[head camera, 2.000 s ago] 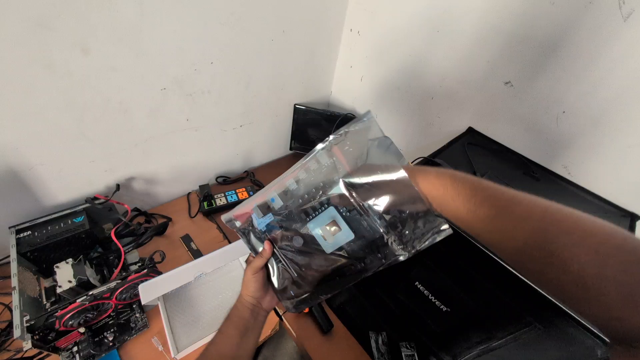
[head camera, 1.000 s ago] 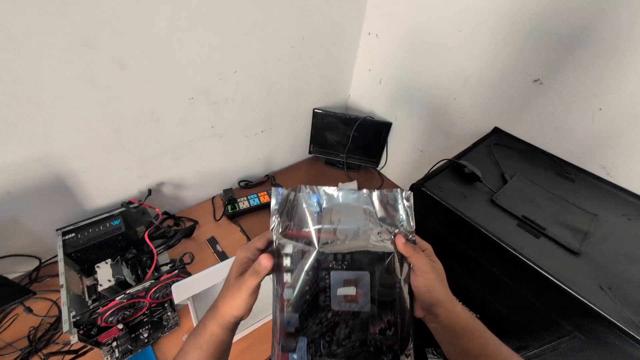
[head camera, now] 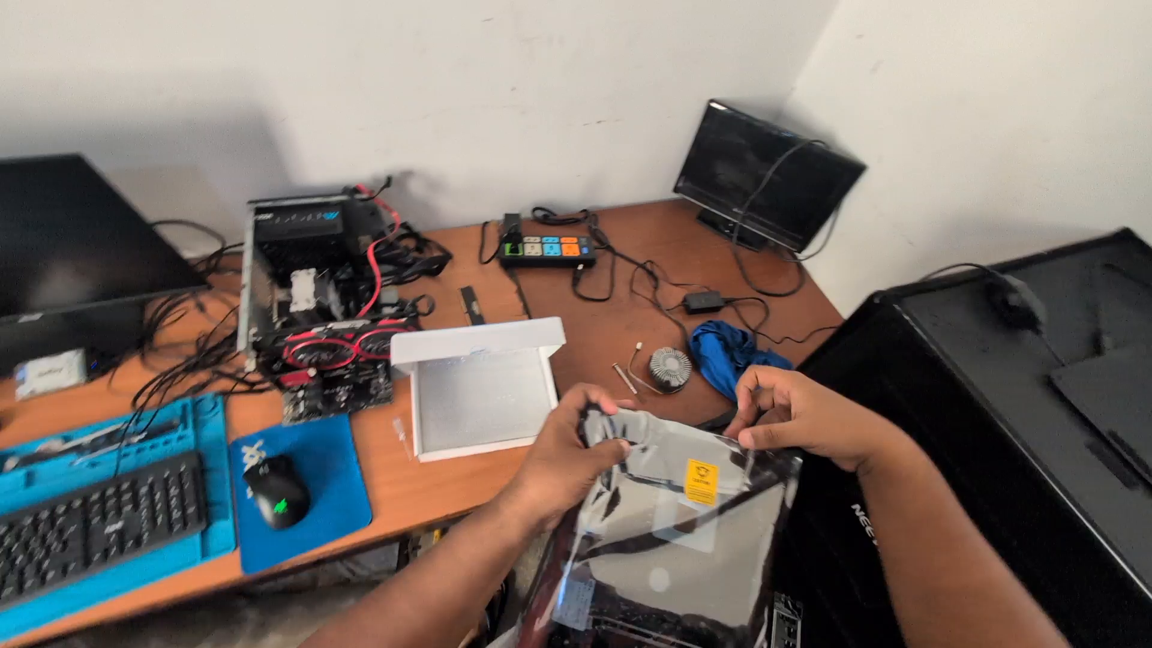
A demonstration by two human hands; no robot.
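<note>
An antistatic bag (head camera: pixel 675 549) with a yellow warning sticker hangs below my two hands, a motherboard showing dimly through its shiny film. My left hand (head camera: pixel 576 450) pinches the upper left corner of the bag between thumb and fingers. At the bag's upper right edge, my right hand (head camera: pixel 778 414) grips the film with thumb and fingertips. Left of the bag, an open white cardboard box (head camera: pixel 486 396) lies on the wooden desk. Beyond my hands are a round CPU cooler (head camera: pixel 670 369) and a blue cloth (head camera: pixel 724 355).
An open computer case (head camera: pixel 315 270) with red-ringed fans stands at the back left, near a monitor, black keyboard (head camera: pixel 99 526) and mouse (head camera: pixel 276 490) on a blue pad. A power strip (head camera: pixel 547 252), cables and a small monitor (head camera: pixel 765 175) are behind. A large black case (head camera: pixel 990 378) stands right.
My hands have moved from the bag's sides to its top edge. The bag's face with the yellow sticker now shows, instead of the face with the socket. The view has swung left.
</note>
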